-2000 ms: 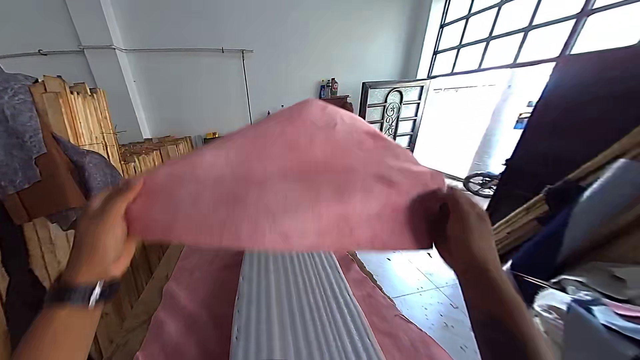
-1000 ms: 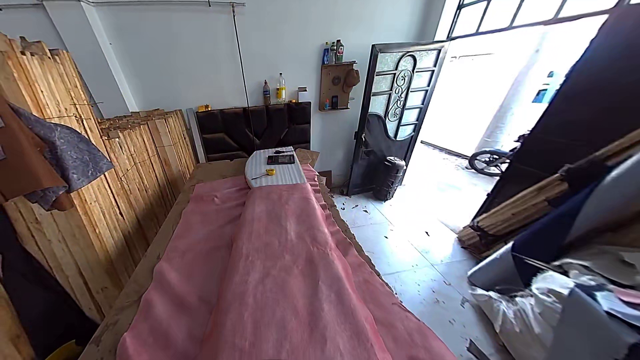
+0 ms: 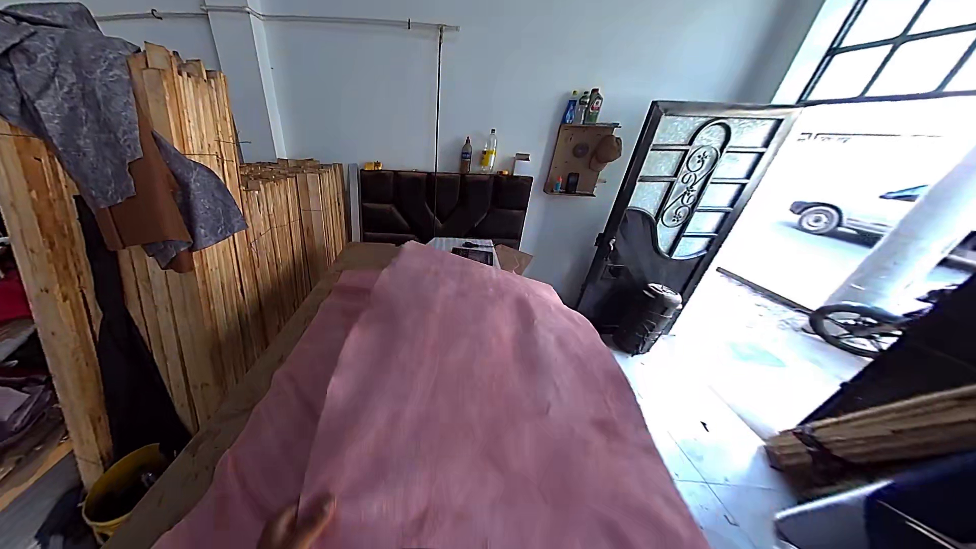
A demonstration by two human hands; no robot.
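A large sheet of pink fabric or leather [image 3: 473, 381] covers most of the long table, lying in overlapping layers. At the bottom of the view, my left hand [image 3: 297, 524] has its thumb and a finger at the left edge of the upper layer; whether they pinch it is unclear. My right hand is out of view. Beyond the sheet's far end shows part of a white ribbed piece [image 3: 444, 245] with a dark flat object [image 3: 473, 255] on it. The rest of that piece is hidden.
Wooden boards [image 3: 282, 252] stand along the left, with grey cloth [image 3: 84, 99] over some. A yellow bucket [image 3: 126, 488] is low at left. A dark tufted panel [image 3: 446, 202] leans at the back wall. Right are an open metal door [image 3: 686, 183], a black cylinder [image 3: 648, 319] and bundled wood [image 3: 869, 438].
Two seconds ago both hands held the pink material raised. Now it lies over most of the white ribbed piece, whose far part showed more a second ago. My left hand has come back into view.
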